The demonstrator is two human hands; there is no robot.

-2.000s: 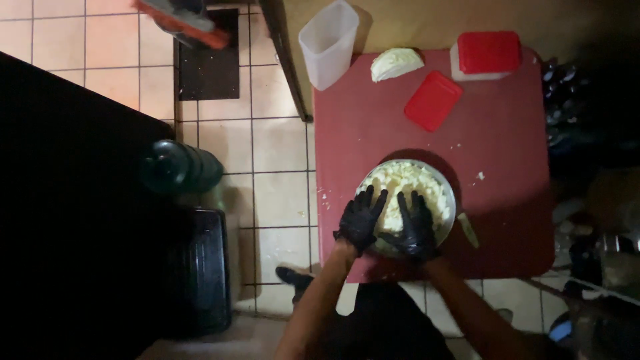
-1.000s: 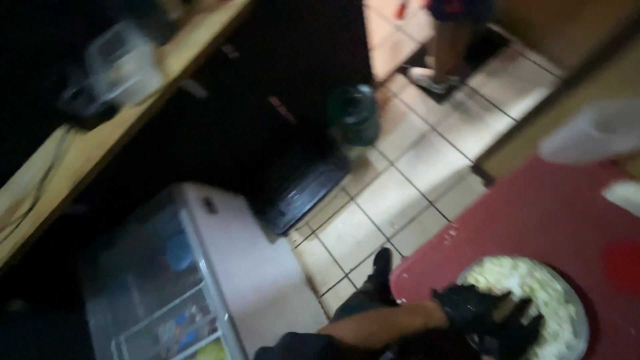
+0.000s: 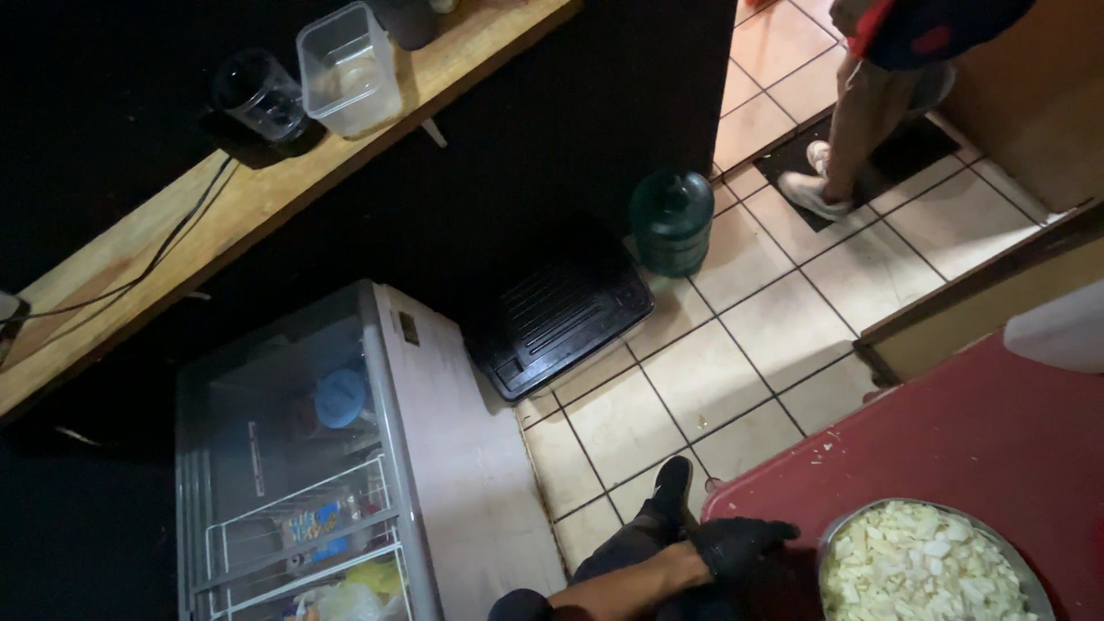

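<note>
My left hand (image 3: 743, 545), in a black glove, is over the near left corner of the red table (image 3: 940, 431), just left of a round metal bowl (image 3: 1039, 595). Its fingers point towards the bowl without touching it, and nothing shows in them. Chopped pale cabbage (image 3: 923, 565) fills the bowl, which the bottom edge of the view cuts off. My right hand is out of view. A translucent plastic container (image 3: 1061, 328) lies at the right edge of the view, and small pale scraps dot the table.
A glass-topped chest freezer (image 3: 466, 466) stands at lower left, beside a black plastic tray (image 3: 569, 319) and a green water jug (image 3: 673, 222). A wooden shelf (image 3: 259, 203) bears a clear tub (image 3: 349, 73). A person (image 3: 862, 129) stands on a dark floor mat at upper right.
The view has swung left. Both gloved hands were in the cabbage two seconds ago; my left hand has come out of the bowl, and my right hand is no longer seen.
</note>
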